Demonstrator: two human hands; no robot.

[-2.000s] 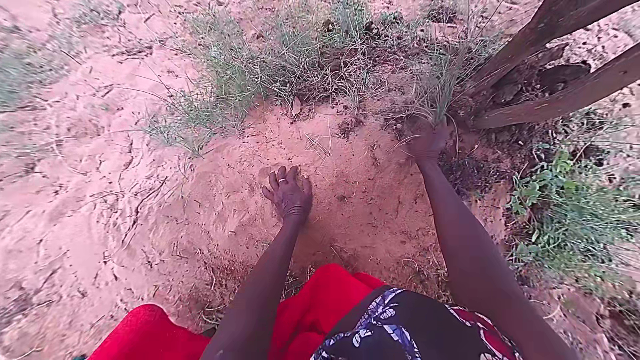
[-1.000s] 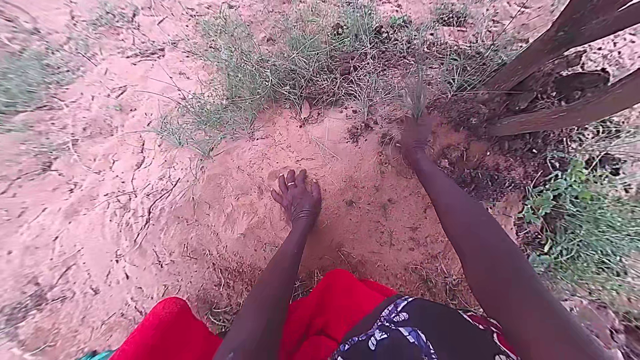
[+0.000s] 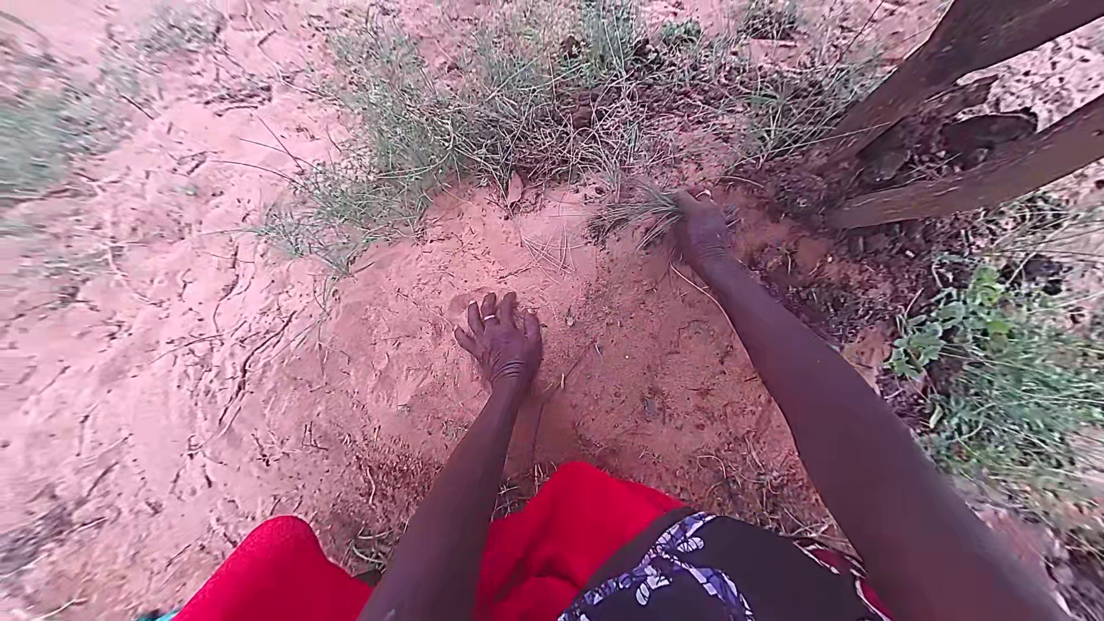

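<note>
My left hand (image 3: 507,343), with a ring on one finger, rests palm down on the reddish sandy soil (image 3: 388,345), its fingers spread and nothing held. Farther forward and to the right, my right hand (image 3: 703,228) is closed around a tuft of thin green grass (image 3: 642,210). The blades stick out from it to the left, just above the soil. Part of the right fingers is hidden behind the back of the hand. Red cloth (image 3: 561,535) covers my knees at the bottom edge.
A patch of grass (image 3: 483,112) grows beyond my hands. Two wooden trunks or posts (image 3: 975,172) slant in at the upper right, with dark litter at their base. A leafy green plant (image 3: 931,336) and more grass stand at the right.
The grass tuft stood upright above my right hand in the earlier frames; now its blades point left. My left hand has stayed on the soil.
</note>
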